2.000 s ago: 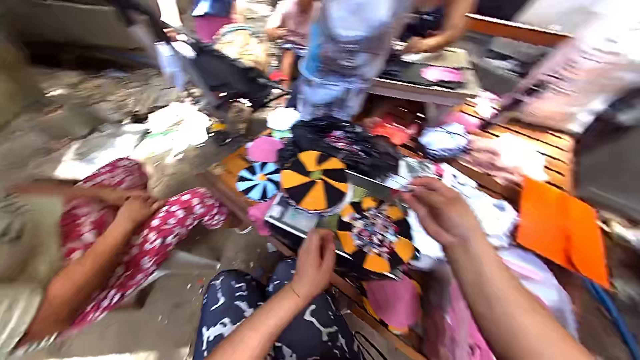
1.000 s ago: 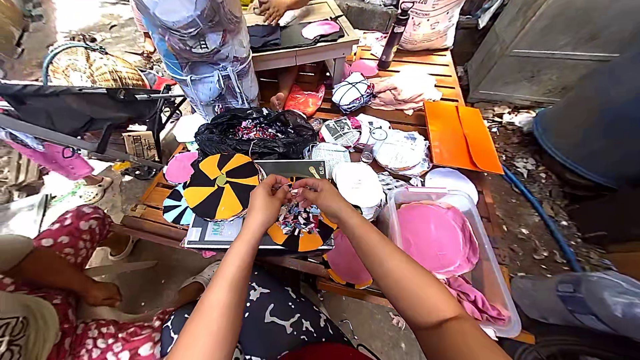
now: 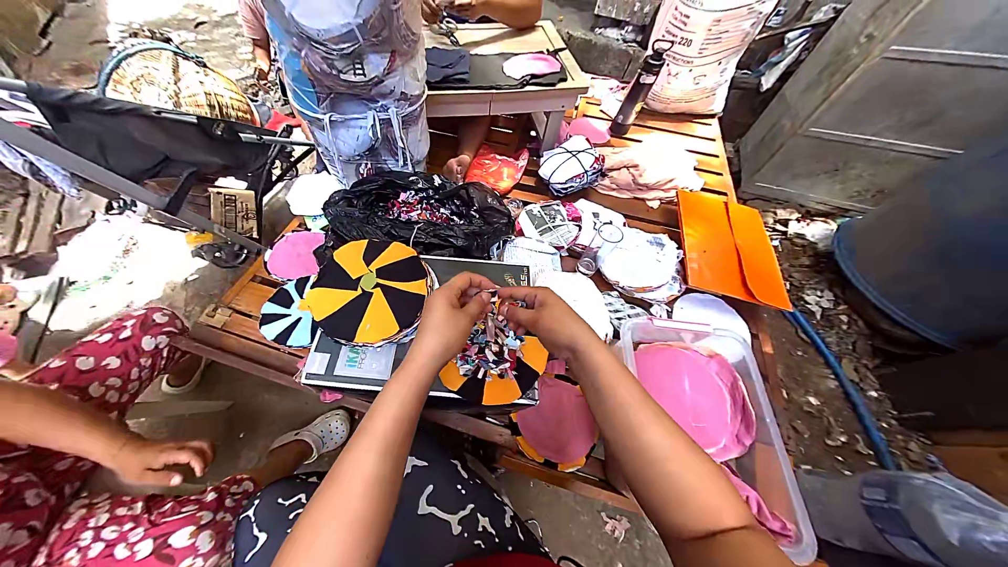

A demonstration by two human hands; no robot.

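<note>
My left hand [image 3: 457,313] and my right hand [image 3: 543,315] meet above a pile of small fabric scraps [image 3: 492,346], fingertips pinching some scraps between them. Beneath the pile lies a round orange and black cloth piece [image 3: 512,386]. It rests on a flat dark box or board [image 3: 362,382] bearing writing. Left of my left hand is a stack of round yellow and black pieces [image 3: 368,293], with a light blue and black one [image 3: 288,313] beside it. A pink round piece [image 3: 555,421] lies below my right hand.
A black plastic bag [image 3: 417,216] of scraps sits behind the box. To the right stand a clear plastic bin [image 3: 780,465] with pink cloth and an orange folder [image 3: 728,248]. A dark bottle [image 3: 639,88] stands farther back. One person sits at left; another is across the slatted wooden table [image 3: 244,303].
Two seconds ago my hands were apart, the right one holding a flat thing; now they are together over the scraps. The view has steadied. The seated person's hand at left has moved.
</note>
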